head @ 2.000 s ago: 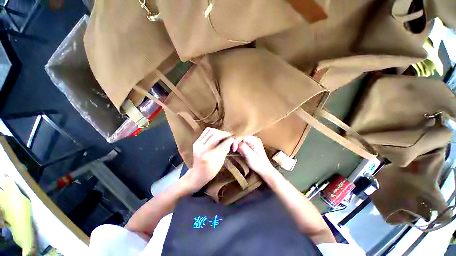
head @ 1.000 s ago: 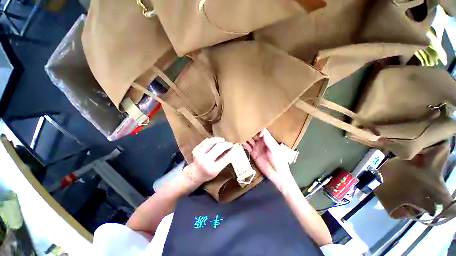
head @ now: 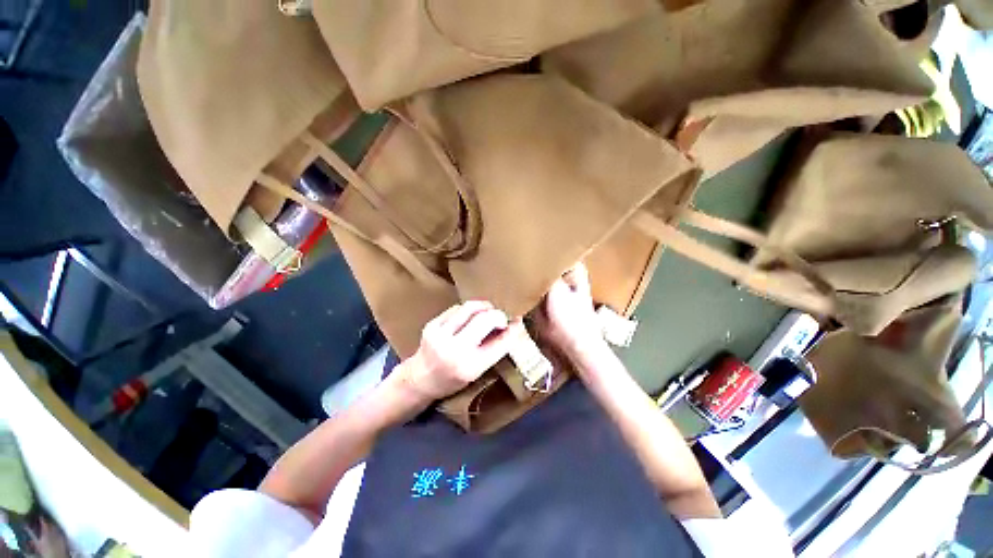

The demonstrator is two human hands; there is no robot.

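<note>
A floppy tan-brown tote bag (head: 544, 174) lies in front of me, its open top edge slanting to the right. My left hand (head: 463, 343) is closed on the near part of the bag, beside a cream tab (head: 529, 355) with a small metal end that hangs near its fingers. My right hand (head: 569, 311) pinches the bag's edge a little to the right and higher. Its fingertips are partly hidden. A second cream tag (head: 616, 326) shows just right of my right wrist. Thin tan straps (head: 713, 253) reach right from the opening.
More brown bags (head: 871, 229) lie to the right and across the far side. A plastic-lined bin (head: 147, 207) stands at the left. A red can (head: 727, 388) and a black-and-white item (head: 786, 376) are at the right on the green tabletop (head: 697, 316). A pale bench edge (head: 82, 458) is lower left.
The cream tab, not seen two seconds ago, came out beside my left hand. My right hand has moved up and right along the bag's edge. The view has shifted slightly.
</note>
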